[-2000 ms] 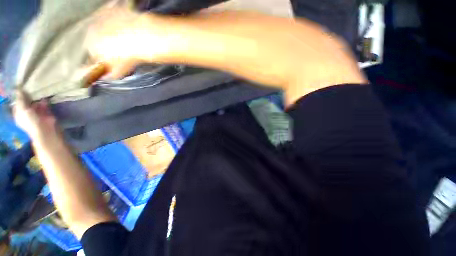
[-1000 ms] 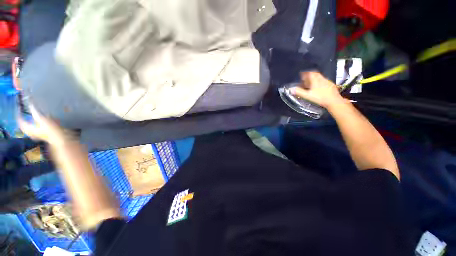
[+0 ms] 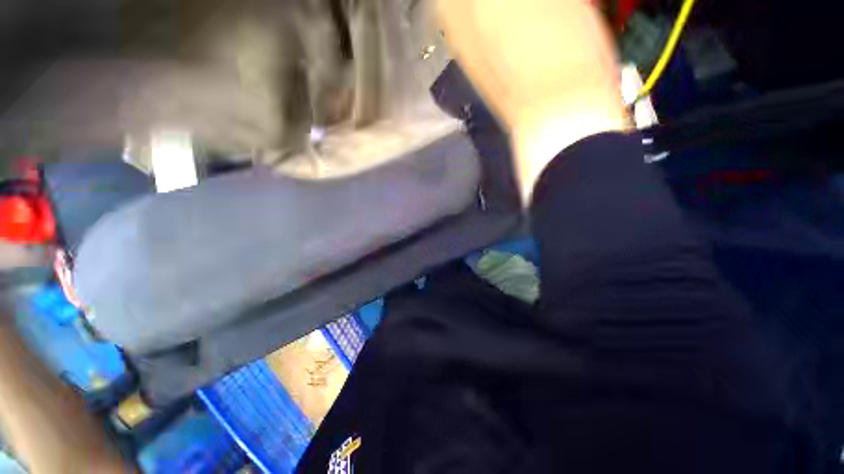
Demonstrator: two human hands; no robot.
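The beige to khaki garment [image 3: 370, 148] is blurred across the top. Its pale edge lies on the back of the grey padded pressing board [image 3: 278, 241], whose front part shows bare. My left forearm is at the lower left; a blurred patch at the left edge may be my left hand [image 3: 14, 256], and its grip cannot be told. My right forearm reaches up over the board's right end, and my right hand is cut off by the top edge. The iron does not show.
A blue crate [image 3: 254, 412] with cardboard [image 3: 310, 375] stands below the board. A white strip [image 3: 173, 159] lies at the board's far side. A red object [image 3: 26, 215] is at the left, and a yellow hose [image 3: 668, 51] hangs at the upper right.
The garment has shifted up and back, baring more of the board. My right hand has left the iron's earlier place at the right and gone out at the top. The view has tilted.
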